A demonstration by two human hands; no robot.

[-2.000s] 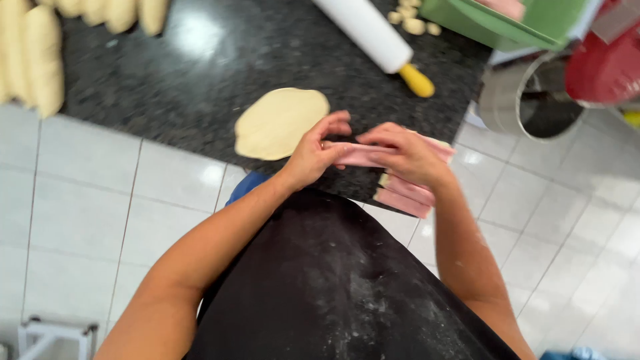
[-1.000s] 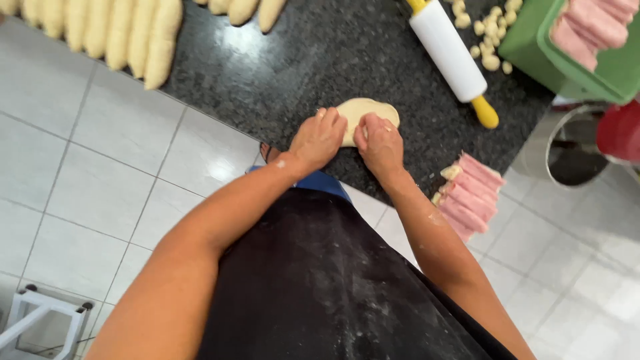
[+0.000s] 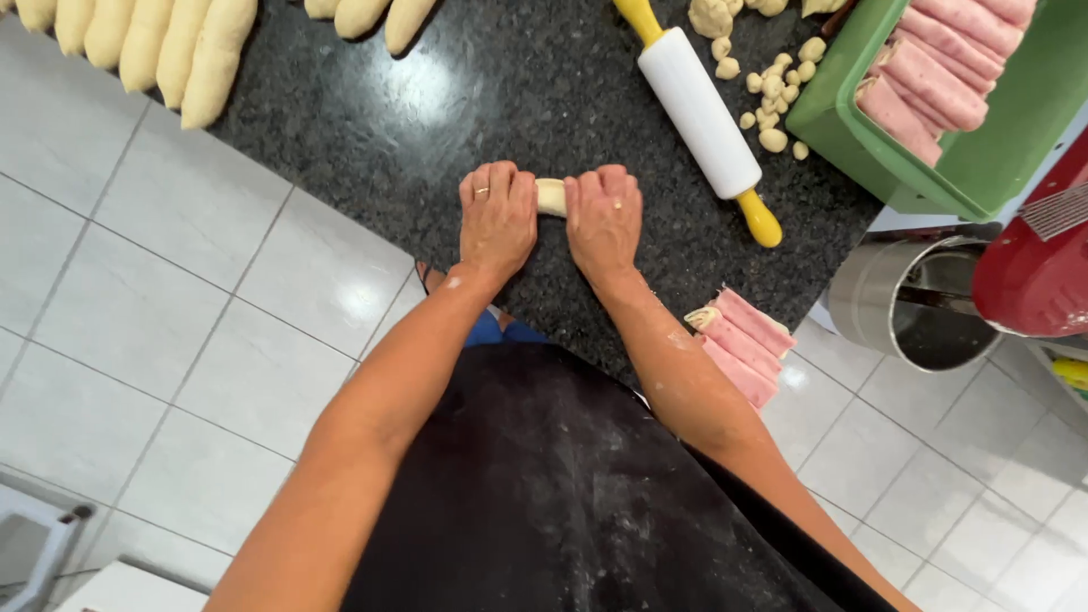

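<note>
Both my hands rest on a rolled piece of dough (image 3: 551, 197) on the dark granite counter. My left hand (image 3: 499, 212) covers its left end and my right hand (image 3: 605, 212) its right end, with fingers curled over it; only the pale middle shows between them. Whatever filling lies inside the roll is hidden. To the right of my right forearm, several rolled slices of pink ham (image 3: 744, 344) lie side by side at the counter's edge, with a pale filling showing at some ends.
A rolling pin (image 3: 701, 115) with yellow handles lies beyond my right hand, beside small dough bits (image 3: 772, 87). A green plastic bin (image 3: 867, 136) holds more ham rolls. Long shaped dough pieces (image 3: 217, 64) line the upper left. A metal mixer bowl (image 3: 858, 289) stands right of the counter.
Two seconds ago my hands held a ham roll beside a flat dough oval. Now that roll is out of sight, and the dough under my hands is rolled up into a narrow shape.
</note>
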